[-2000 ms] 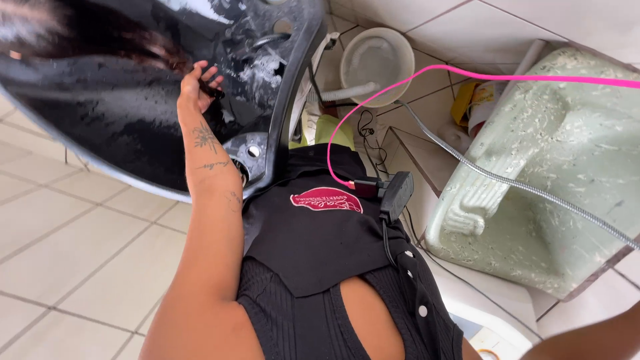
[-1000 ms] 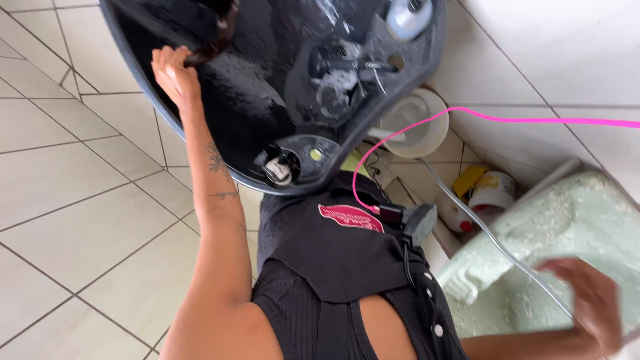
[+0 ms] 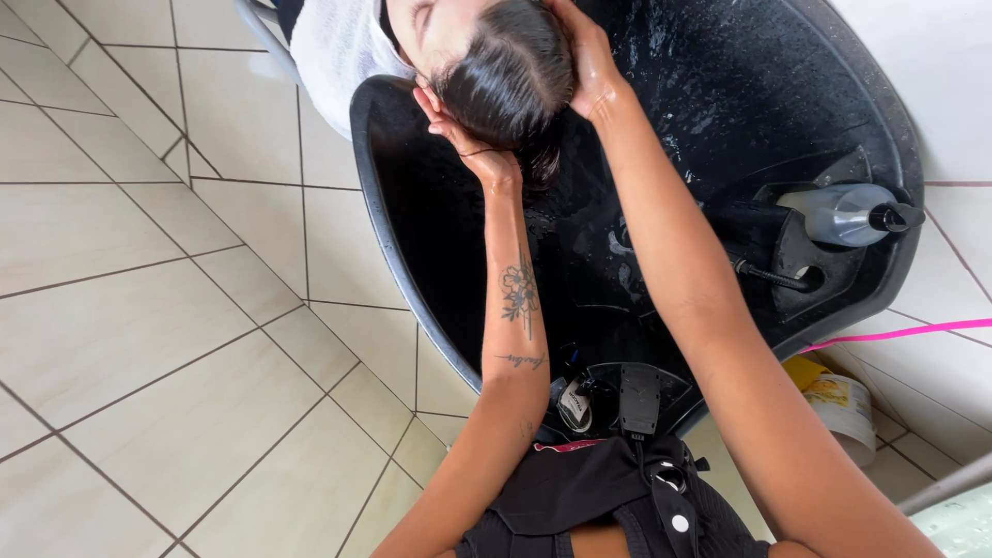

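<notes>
A person's head with wet dark hair lies over the rim of a black shampoo basin. My left hand is under the near side of the head by the ear, palm up, fingers partly hidden. My right hand lies along the far side, against the hair, its fingertips out of sight. The head rests between both hands, and wet strands hang down near my left wrist. A white towel covers the person's shoulder.
A clear pump bottle stands on the basin's right ledge beside a black hose. A small bottle is at the near rim. A white bucket and a pink cable are at right.
The view has swung left to the person's head. My right hand, last seen over the green sink, is now at the head's far side. My left hand has gone from the hair strands to beneath the head.
</notes>
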